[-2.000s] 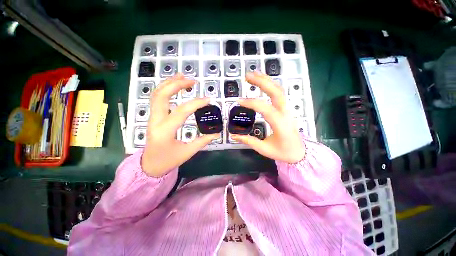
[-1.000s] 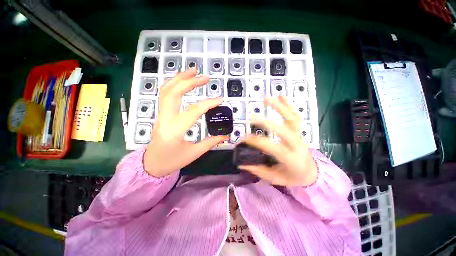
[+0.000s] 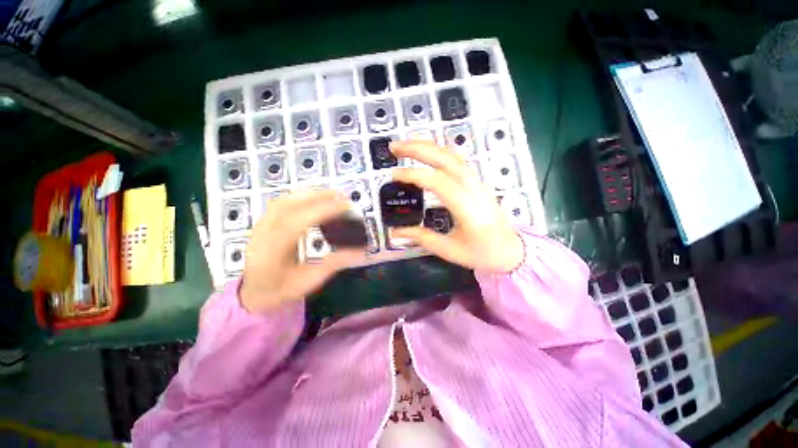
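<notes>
My right hand (image 3: 464, 210) holds a black smartwatch unit (image 3: 402, 205) between thumb and fingers over the tray's lower part, its lit screen with white and reddish text facing me. My left hand (image 3: 293, 245) is blurred and holds a dark unit (image 3: 346, 234), also blurred; its screen cannot be read. The white compartment tray (image 3: 372, 63) lies under both hands. Many pockets hold silver-grey units with a dark central dot. Several black units sit in the top row on the right. The hands hide some lower pockets.
A red basket (image 3: 112, 254) with sticks and a tape roll stands left, beside yellow cards (image 3: 144, 234) and a slim pen (image 3: 200, 229). At right are a black keypad-like device (image 3: 614, 175) and a clipboard (image 3: 691, 149). A second white tray (image 3: 700, 350) is lower right.
My right hand's unit, blurred and turned a second ago, now faces me upright. My left hand's unit, clear before, is now blurred and its text no longer shows. The view has tilted slightly.
</notes>
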